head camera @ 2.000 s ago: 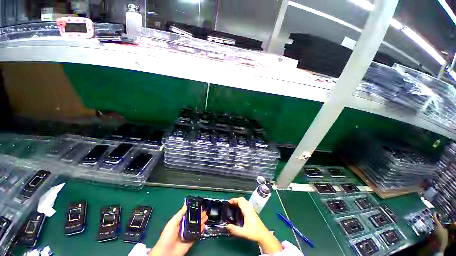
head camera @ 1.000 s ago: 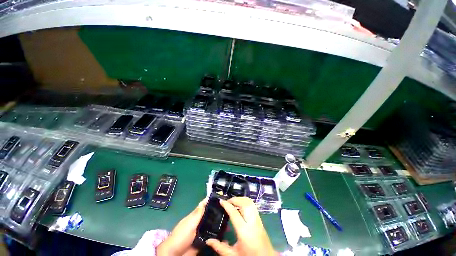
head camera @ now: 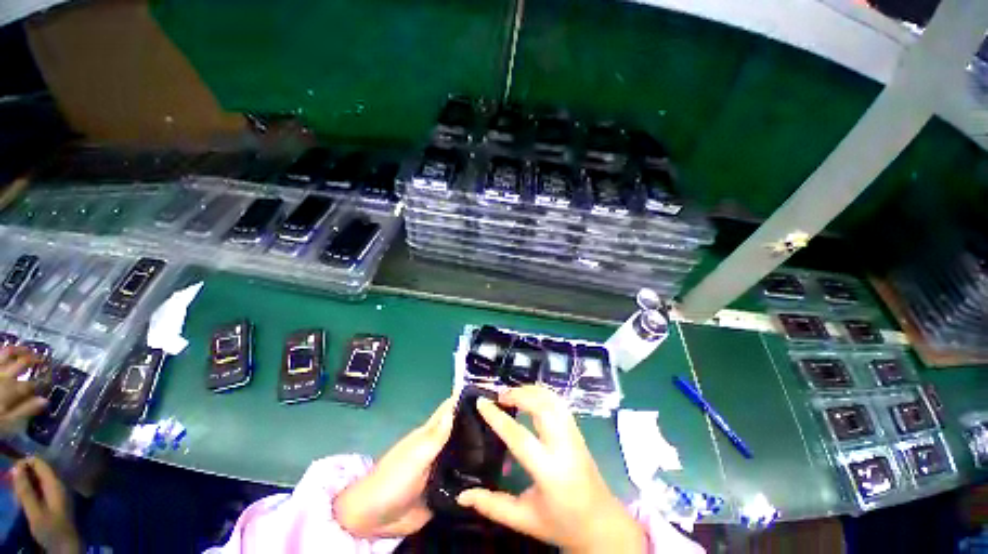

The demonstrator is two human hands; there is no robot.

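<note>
A black mobile phone (head camera: 468,449) is held upright at the bottom centre. My left hand (head camera: 399,476) grips it from the left side. My right hand (head camera: 558,471) has its thumb and fingers on the phone's right side and face. Whether a separate cover lies on the phone cannot be told. The small parts tray (head camera: 602,400) with several black window parts stands just beyond my hands. Three dark phones lie in a row on the green mat, one of them the middle phone (head camera: 302,366).
A white bottle (head camera: 639,338), white wipe (head camera: 648,446) and blue pen (head camera: 712,417) lie to the right. Stacked trays (head camera: 553,233) stand at the back. Phone trays (head camera: 352,284) are at left, right-hand trays (head camera: 850,420) at right. Another person's hands (head camera: 41,498) show at far left.
The view has tilted down. Two seconds ago my hands held a phone and the small tray; now the tray rests on the mat and both hands are on the phone. Another person's hands have appeared at left.
</note>
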